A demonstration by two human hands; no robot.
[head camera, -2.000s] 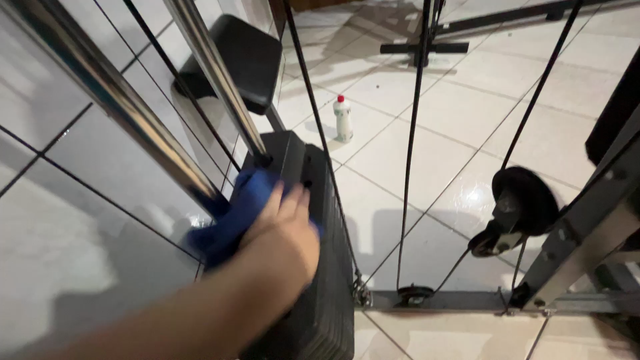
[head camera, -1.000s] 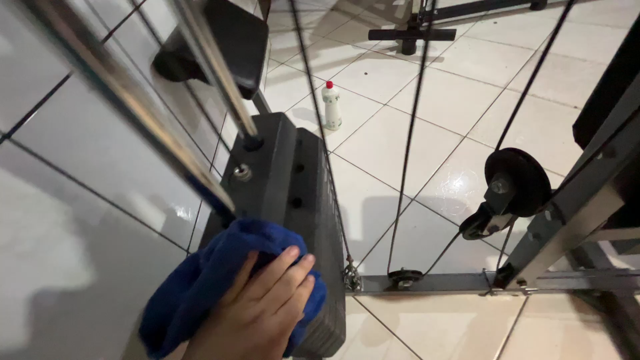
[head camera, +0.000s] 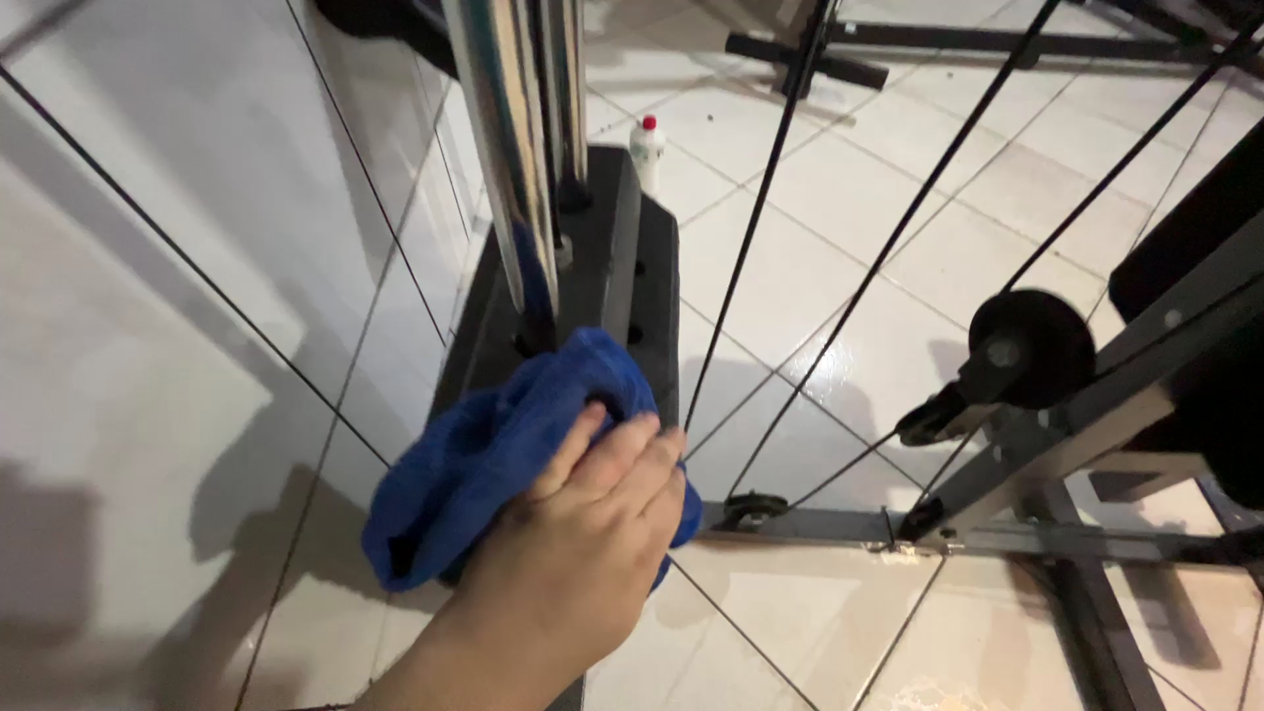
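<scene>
My left hand presses a bunched blue cloth against the dark weight stack, close to the foot of the nearer chrome guide rod. Its fingers are spread over the cloth's right part; the thumb is hidden. A second chrome guide rod rises just behind the first. The cloth hides part of the stack's near end. My right hand is out of view.
A white tiled wall stands at left. Black cables slope beside the stack toward a floor-level pulley. A larger pulley hangs near the grey frame at right. A red-capped white bottle stands behind.
My left hand and the blue cloth have moved down from the guide rod's base toward the near end of the stack. The view has shifted, and the bottle is now partly behind the stack.
</scene>
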